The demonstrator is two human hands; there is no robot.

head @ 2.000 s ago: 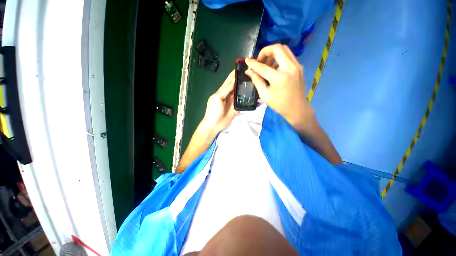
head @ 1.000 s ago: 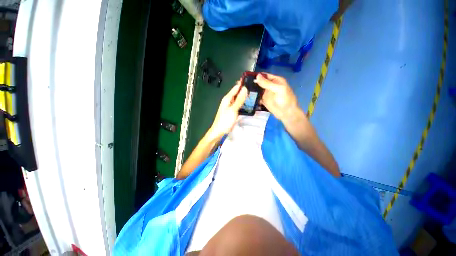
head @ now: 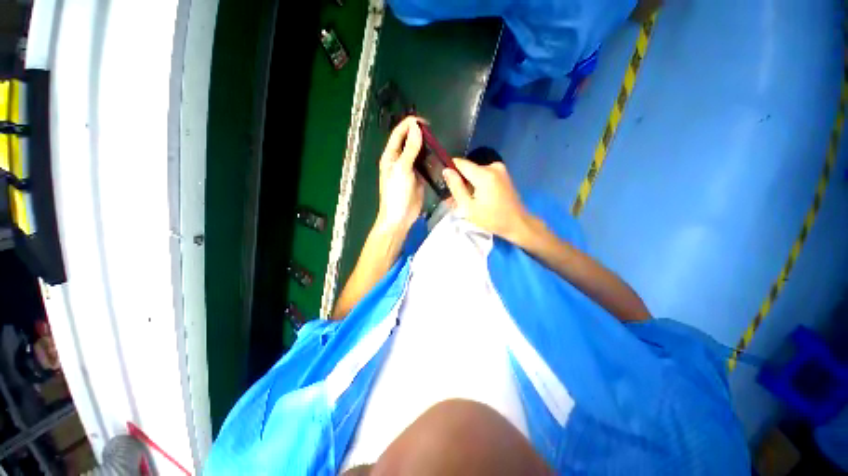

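Note:
A black mobile phone (head: 431, 167) with a red edge is held tilted between my two hands, close to my body. My left hand (head: 400, 177) grips its upper left end. My right hand (head: 485, 193) grips its right side, with the thumb near the edge. The fingers hide part of the phone. Dark loose housings (head: 390, 100) lie on the dark green bench strip (head: 442, 65) just beyond my left hand.
Phone units (head: 311, 219) sit spaced along the green conveyor belt (head: 321, 139) on the left, behind a pale worn rail (head: 357, 139). A white hood (head: 121, 186) runs along the far left. Another person's blue smock (head: 549, 33) is at the top. A blue stool (head: 807, 370) stands at right.
The phone has turned from roughly upright, face visible, to a slanted position showing its red edge. My left hand has moved up and left, near the loose housings.

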